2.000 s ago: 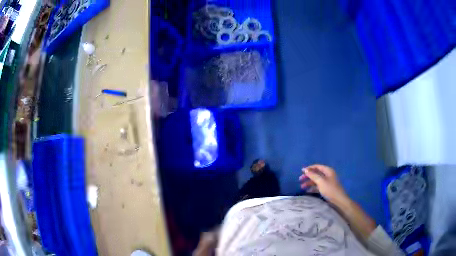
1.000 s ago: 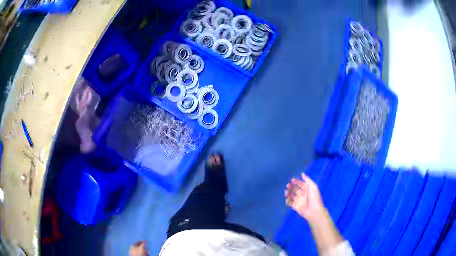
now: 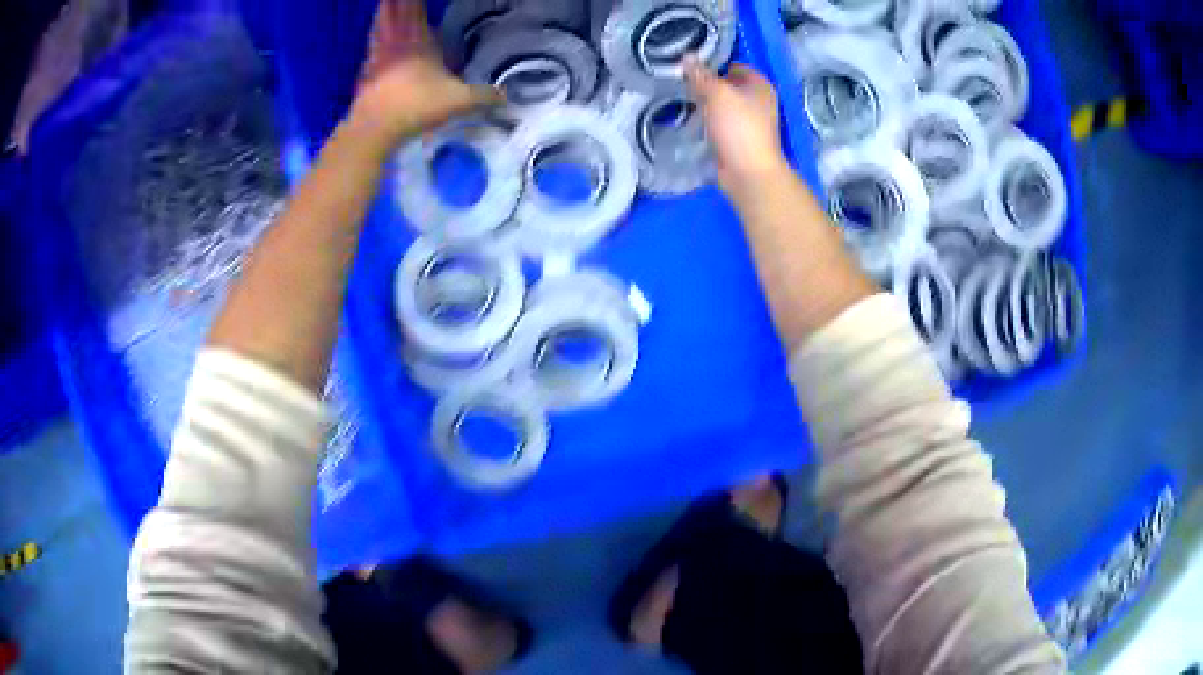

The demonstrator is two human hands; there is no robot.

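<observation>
Grey-white rings (image 3: 573, 178) with open centres lie loosely piled in a blue tray (image 3: 686, 382) in front of me. My left hand (image 3: 420, 90) reaches over the tray's far left part, its thumb out over a ring's edge. My right hand (image 3: 741, 116) is at the far right, its fingertips against a ring near the tray wall. Both hands are blurred, and parts of their fingers are hidden or cut off at the top, so a firm hold on a ring cannot be made out.
To the right, another blue tray (image 3: 1071, 310) holds many more rings. To the left, a blue bin (image 3: 82, 382) holds tangled thin pale cords (image 3: 218, 231). A narrow blue tray (image 3: 1135, 554) of small parts shows at lower right. My feet are below the middle tray.
The view has moved in close over the ring trays. Both hands have come forward from near my body to the far part of the middle tray. The bench has left the view.
</observation>
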